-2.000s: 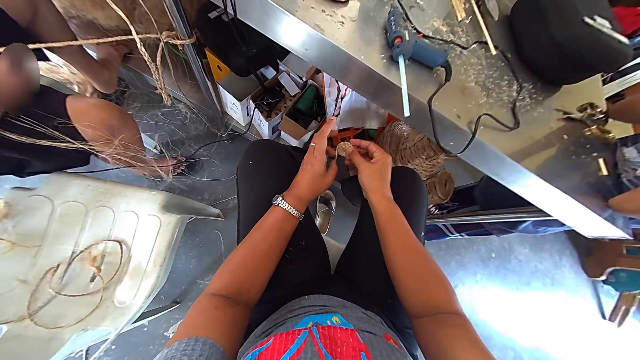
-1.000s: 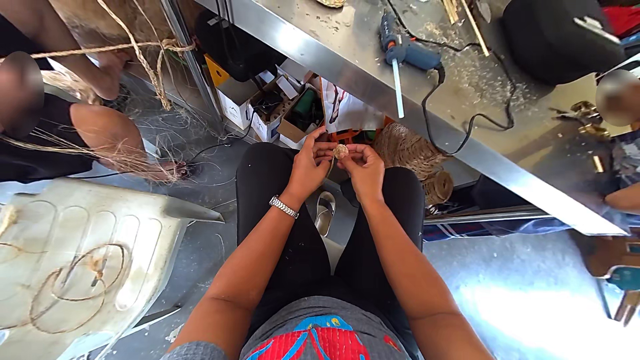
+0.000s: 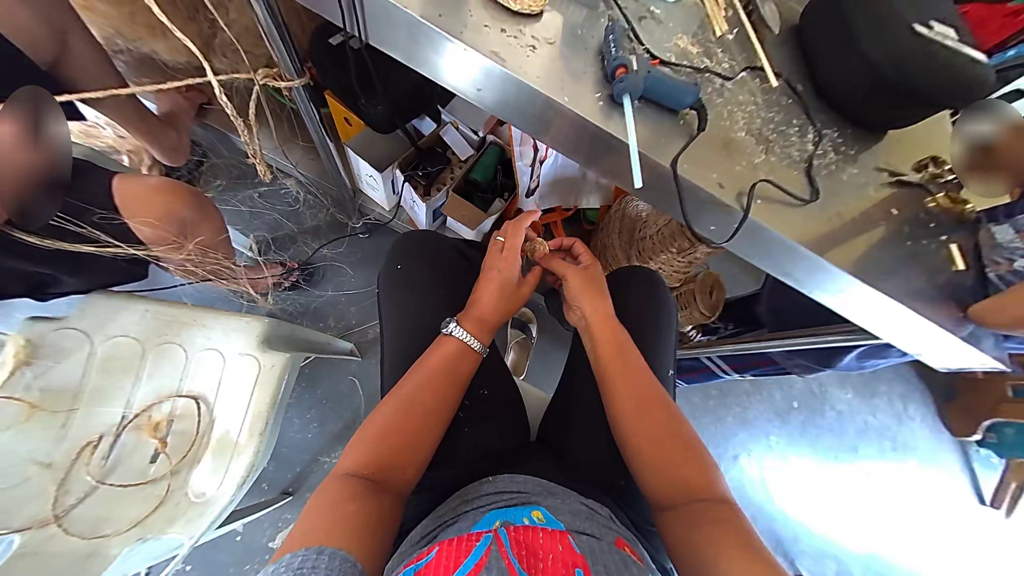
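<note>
Between the fingertips of both hands, above my lap, is a small round piece of coiled natural fibre (image 3: 535, 249). My left hand (image 3: 504, 268), with a ring and a metal-band wristwatch (image 3: 465, 336), holds its left side. My right hand (image 3: 578, 280) pinches its right side with thumb and fingers. Just right of my hands, under the table, stands a large roll of braided fibre (image 3: 644, 240), with a smaller roll (image 3: 701, 298) beside it. A glue gun (image 3: 652, 84) with a clear glue stick lies on the table above.
The metal table's edge (image 3: 744, 232) runs diagonally ahead, with the glue gun's black cord (image 3: 748, 212) over it. Boxes (image 3: 424, 180) stand beneath. At left are a plastic chair (image 3: 264, 352) bearing a loop of cord, and a seated person (image 3: 168, 216) among loose fibres. Another person is at far right.
The fingers of both hands have shifted around the small fibre piece, which stays between them. My left hand's fingers now reach up beside it.
</note>
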